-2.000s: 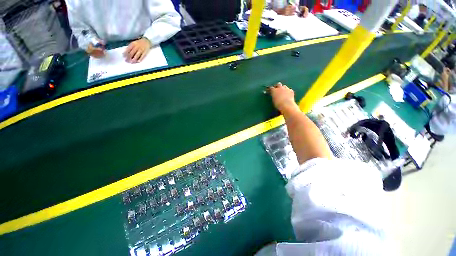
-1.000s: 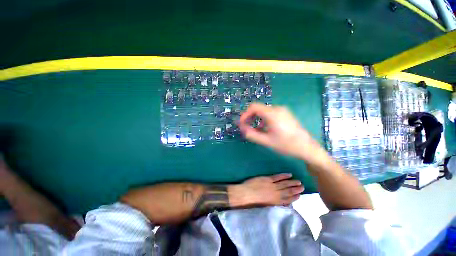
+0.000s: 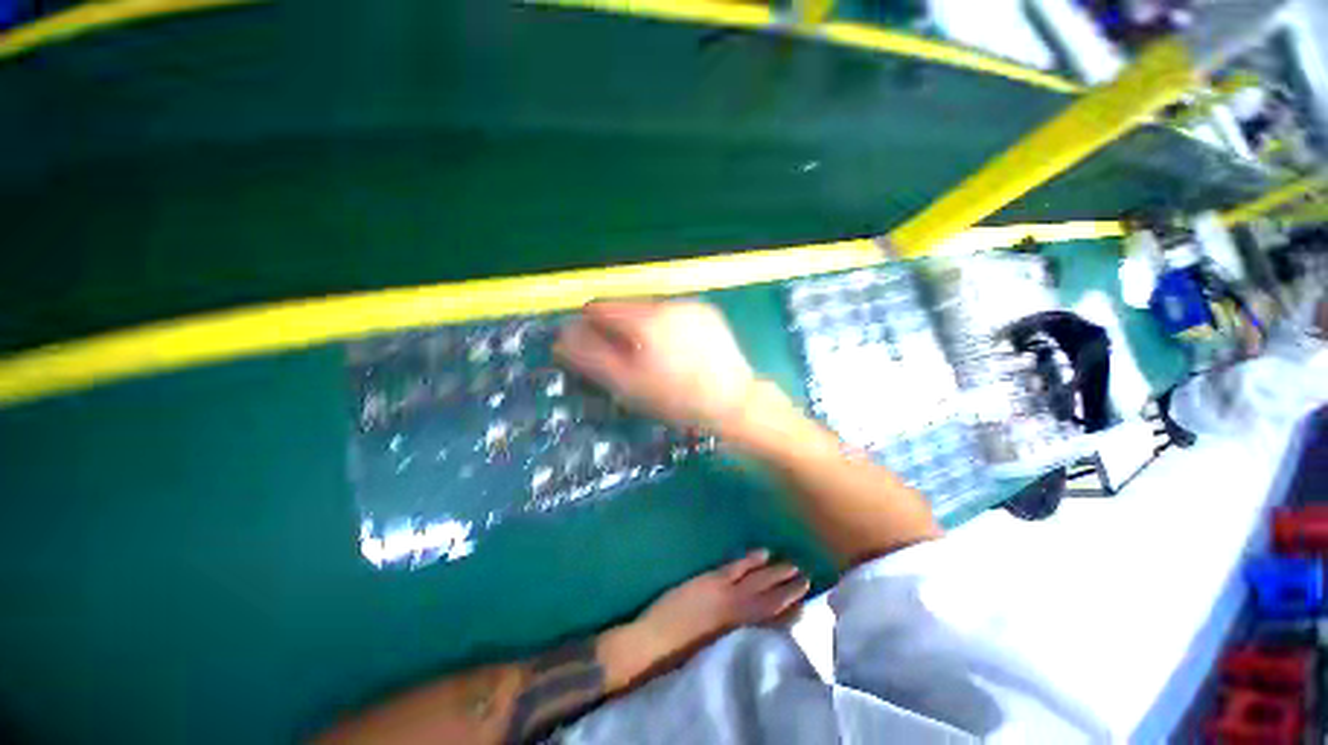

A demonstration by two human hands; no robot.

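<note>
The clear blister tray (image 3: 423, 463) lies on the green bench in front of me, with rows of small dark and silvery modules (image 3: 500, 434) in its pockets. Its lower left part shows pockets without modules. The frame is blurred. My right hand (image 3: 655, 357) is over the tray's upper right part, fingers curled. Whether it holds a module cannot be told. My left hand (image 3: 728, 594) rests palm down at the bench's near edge, below the tray, fingers slightly apart and empty.
The conveyor belt (image 3: 437, 160) runs beyond the yellow rail (image 3: 583, 288). A yellow post (image 3: 1034, 153) slants up at the right. Stacked blister trays (image 3: 874, 357) lie right of my tray, with a black strap (image 3: 1075, 349) on the far stack. Red and blue bins (image 3: 1289, 587) stand lower right.
The view has swung up and to the right. My right hand has moved from the tray's lower right side to its upper right part. My left hand stays at the bench edge.
</note>
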